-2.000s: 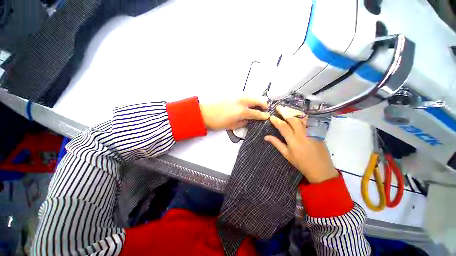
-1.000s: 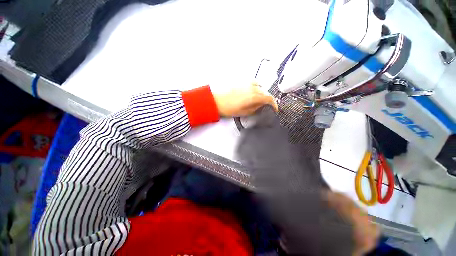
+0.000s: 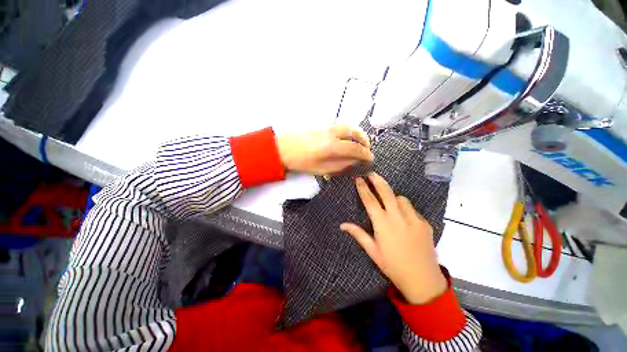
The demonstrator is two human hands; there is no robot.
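Note:
A dark checked cloth piece (image 3: pixel 330 240) lies opened out from under the head of the white sewing machine (image 3: pixel 402 93) down over the table's front edge. My left hand (image 3: pixel 328 150) is bent at the cloth's upper left edge, just left of the presser foot area, its fingertips holding the edge. My right hand (image 3: pixel 402 240) lies on the cloth with its fingers spread, fingertips just below my left hand. The needle is too small to make out.
Scissors with yellow and red-orange handles (image 3: pixel 533 240) lie right of the needle area. A pile of dark checked cloth (image 3: pixel 65 75) lies at the far left. The white table (image 3: pixel 206 89) has a rounded grey front edge.
My right hand has come back from a blurred sweep at the lower right and now rests on the cloth. The cloth is spread wider to the left than before.

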